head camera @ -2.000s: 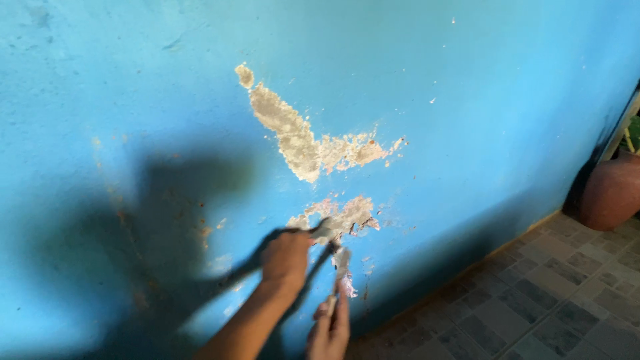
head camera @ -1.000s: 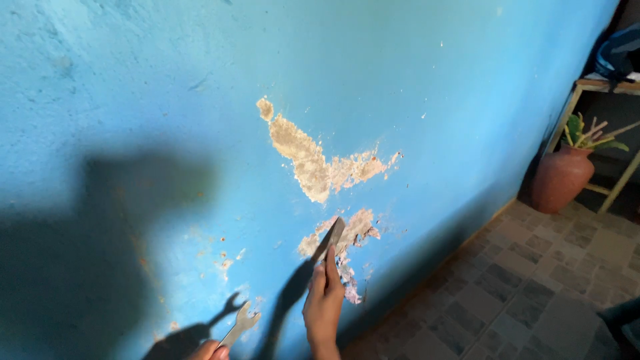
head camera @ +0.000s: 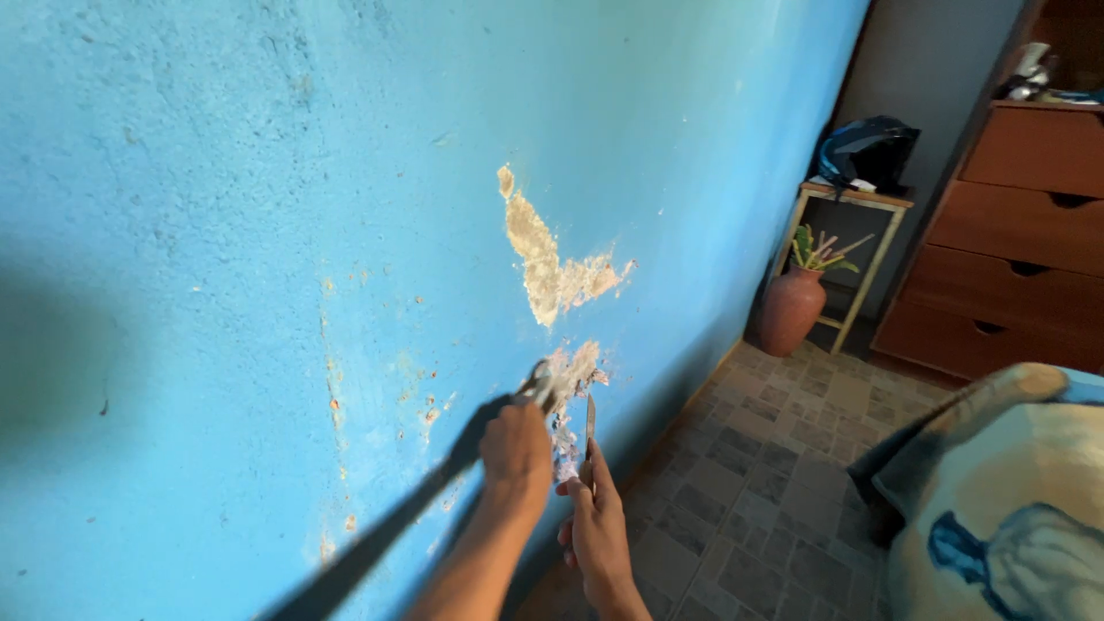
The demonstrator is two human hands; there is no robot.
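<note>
My left hand [head camera: 517,448] is closed around an open-end wrench [head camera: 540,385], whose blurred metal head is at the left edge of the lower bare patch [head camera: 576,369] on the blue painted wall [head camera: 414,190]. Below and right of that patch, my right hand [head camera: 601,522] grips a narrow flat-bladed tool [head camera: 590,420], blade pointing up; whether it touches the wall I cannot tell. Ragged, flaking paint [head camera: 565,448] runs down between the two hands. Higher up is a larger V-shaped patch of exposed plaster [head camera: 539,259].
A clay vase with a plant [head camera: 792,310] stands on the tiled floor [head camera: 733,509] by a small table [head camera: 862,200] bearing a helmet [head camera: 867,155]. A reddish-brown chest of drawers [head camera: 1018,259] is at the right, with a patterned cloth [head camera: 1009,483] covering something in front.
My left hand has brought the wrench up from the lower left to the lower patch. My right hand has drawn the blade down off that patch. The view shows more of the room at right.
</note>
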